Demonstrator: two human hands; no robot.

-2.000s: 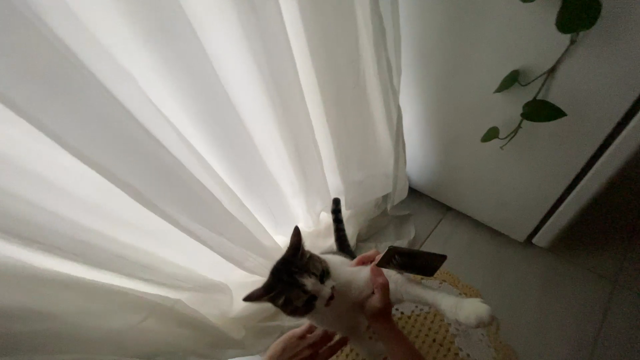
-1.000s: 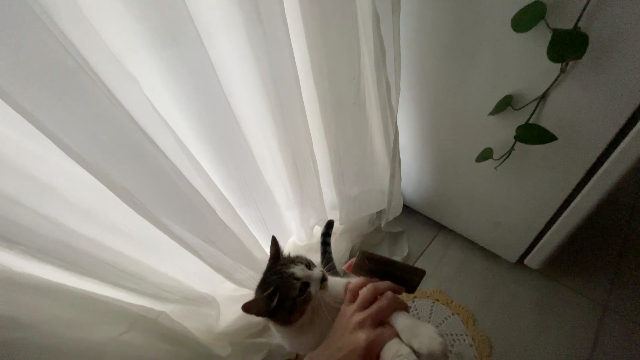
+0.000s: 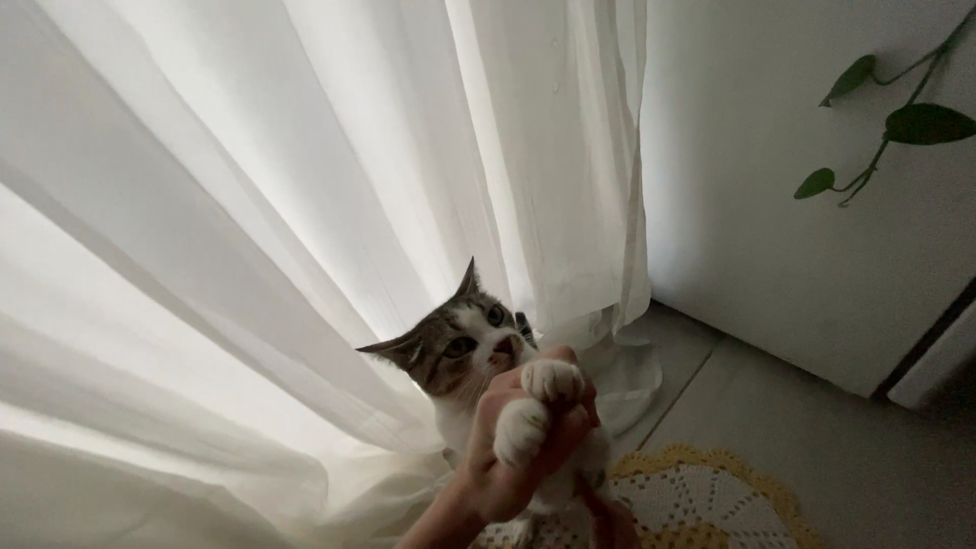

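Note:
A tabby-and-white cat (image 3: 488, 335) faces up near the lower middle, its head against the curtain. My left hand (image 3: 499, 457) comes up from the bottom edge and is closed around the cat's front legs. Two white paws (image 3: 537, 412) stick out over its fingers and knuckles. Low down, beside the cat's body, part of my right hand (image 3: 610, 518) shows in shadow. Most of that hand is hidden or dim, and what it holds cannot be seen.
A long white curtain (image 3: 305, 191) hangs at left and centre. A white panel (image 3: 762, 229) stands at right, with a trailing green vine (image 3: 877, 152) before it. On the grey tiled floor (image 3: 732, 404) lies a white-and-yellow crocheted mat (image 3: 709, 496).
The cat's front paws, stretched to the right before, are now drawn up in my left hand. The dark flat object by the cat is out of sight. My right hand shows lower down.

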